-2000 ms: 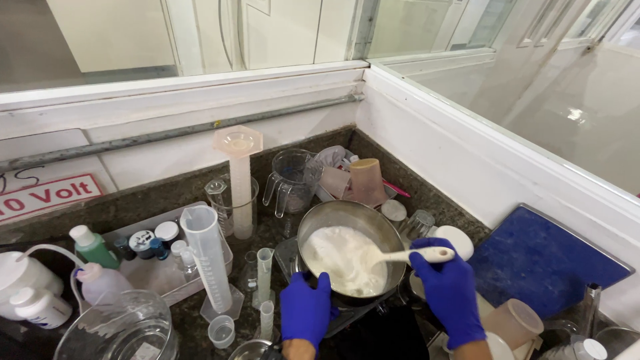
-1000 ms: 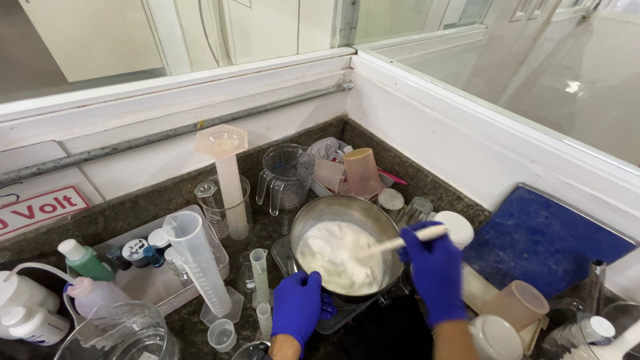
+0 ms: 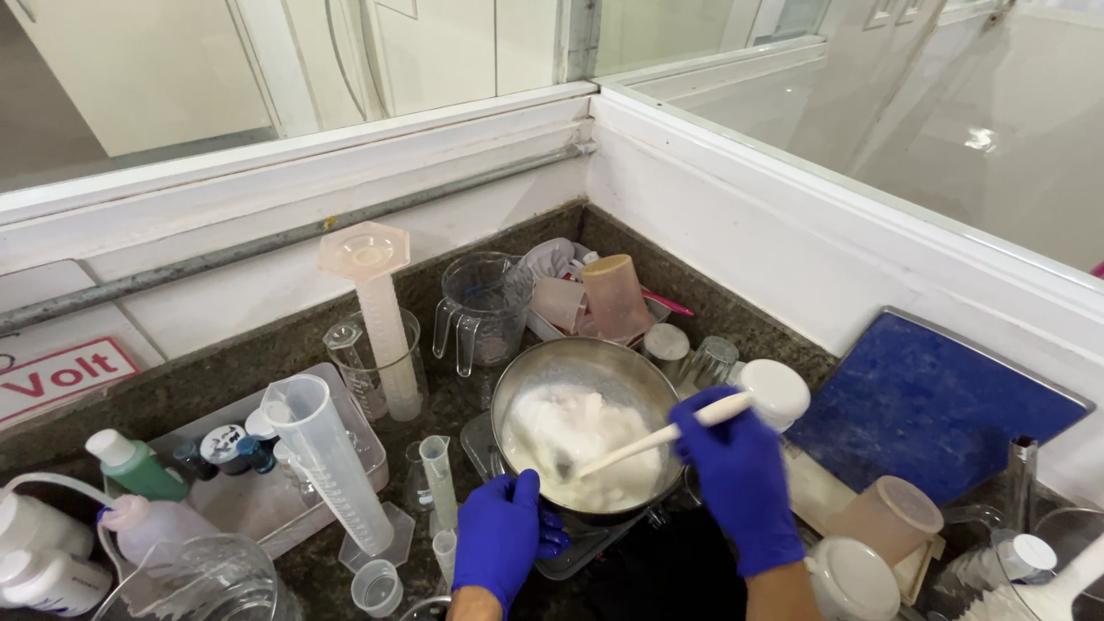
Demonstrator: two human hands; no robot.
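A round metal bowl (image 3: 535,371) holds a fluffy white mixture (image 3: 586,431). My right hand (image 3: 737,474), in a blue glove, is closed around the white handle of a stirring tool (image 3: 660,438), whose lower end is sunk in the mixture. My left hand (image 3: 509,530), also blue-gloved, is at the bowl's near left side, thumb up by the rim and fingers low beside it; whether it grips the rim is hard to tell. Beneath the bowl is a grey, flat-based device (image 3: 479,440), mostly hidden.
Graduated cylinders (image 3: 332,461), a white tray of small jars (image 3: 285,539), a green bottle (image 3: 142,466) and a wash bottle (image 3: 155,530) stand left. Clear plastic jugs (image 3: 483,302) are behind. A blue-topped scale (image 3: 931,405), a white-lidded jar (image 3: 774,388) and a translucent beaker (image 3: 888,517) stand right.
The tool's lower end has moved left through the mixture, with my right hand still on its handle. My left hand has stayed beside the bowl.
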